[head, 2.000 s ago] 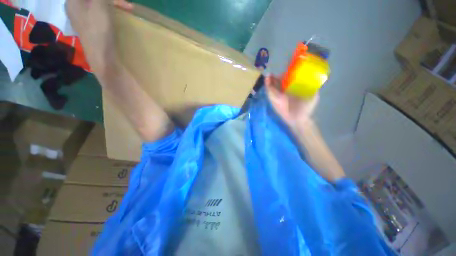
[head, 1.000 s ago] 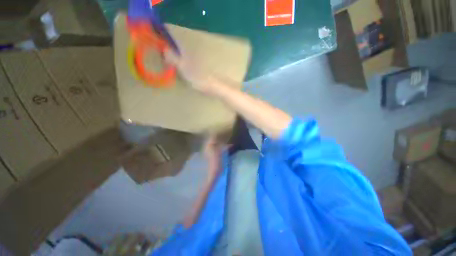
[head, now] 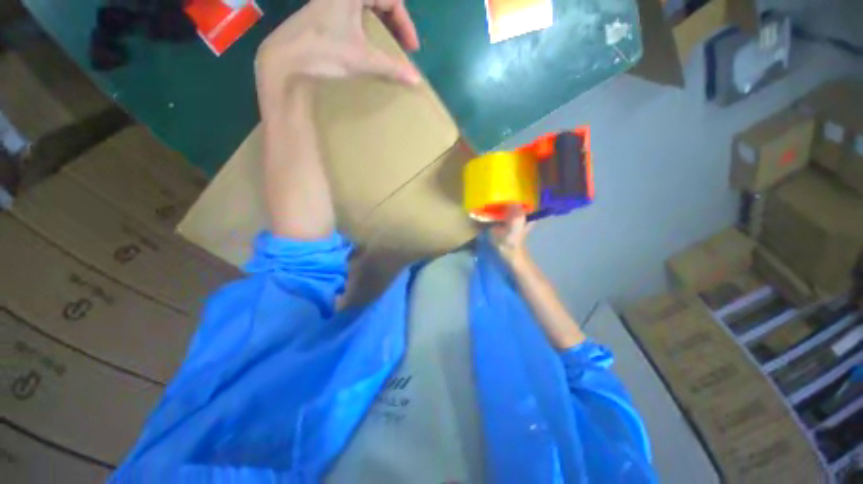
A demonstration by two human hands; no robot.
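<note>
A brown cardboard carton stands tilted between me and the green table, with a seam across the side facing me. My left hand is on its upper part, thumb on the near face and fingers over the top edge. My right hand holds the tape dispenser just right of the carton. The dispenser is orange and purple-blue, with a yellow tape roll. My right fingers are mostly hidden under it and blurred.
The green table has orange-and-white sheets and dark cloth on it. Brown cartons stand at the left. More cartons and a grey device are at the right.
My right hand has moved the dispenser from across the carton to its right side. My left hand has risen from below to the carton's top. The carton has turned, showing a seam.
</note>
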